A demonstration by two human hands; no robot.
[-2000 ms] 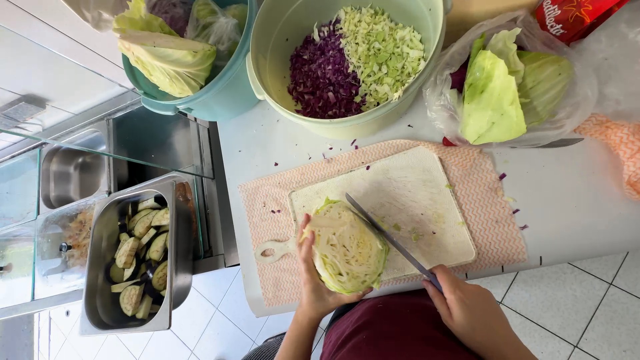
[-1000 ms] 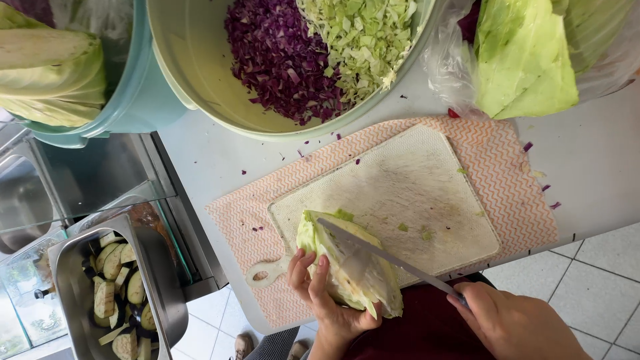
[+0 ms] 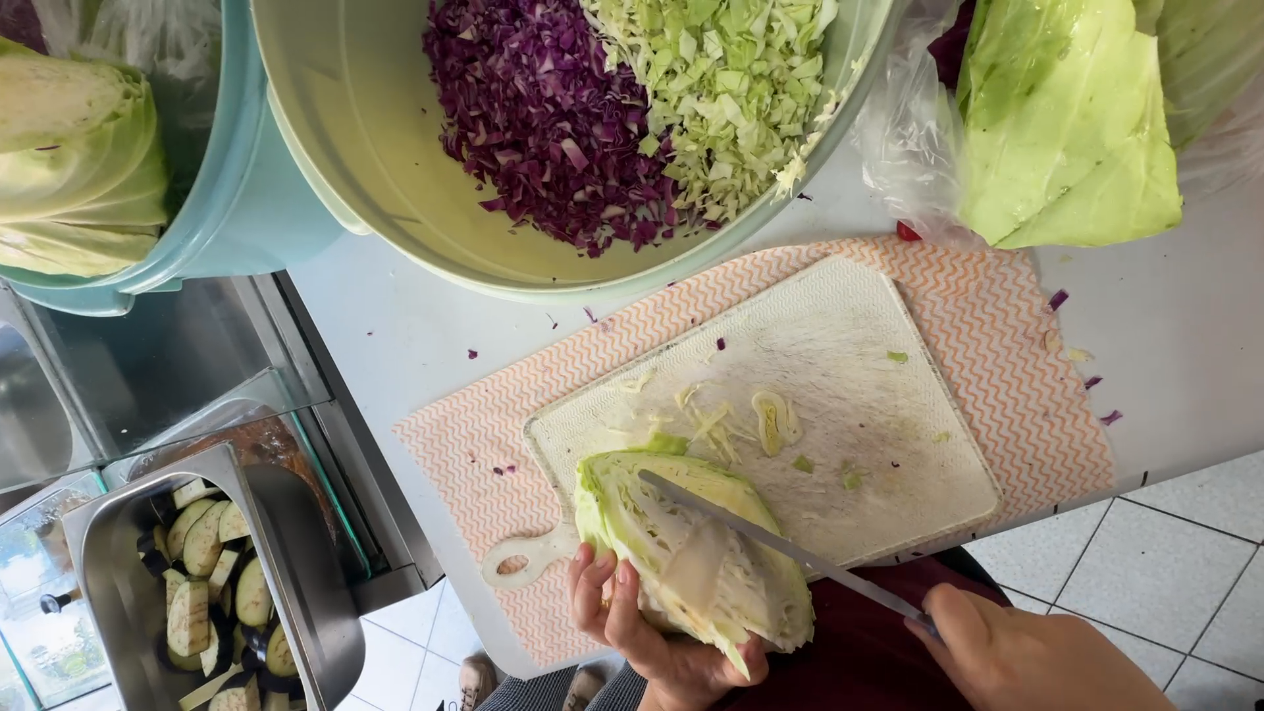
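My left hand holds a cut piece of green cabbage from below and the left, over the near edge of a white cutting board. In my right hand is the handle of a long knife; its blade lies across the cabbage's cut face, tip toward the upper left. Thin cabbage shreds lie on the board beyond the piece. The board rests on an orange-and-white patterned cloth.
A large pale green tub holds chopped purple and green cabbage. Left of it stands a blue tub with cabbage. Outer cabbage leaves lie in plastic at upper right. A steel pan of cut eggplant is lower left.
The cabbage's cut face pointed up two seconds ago; it is now tilted, with the knife across it. Fresh shreds have appeared on the board since one second ago. The view has moved closer.
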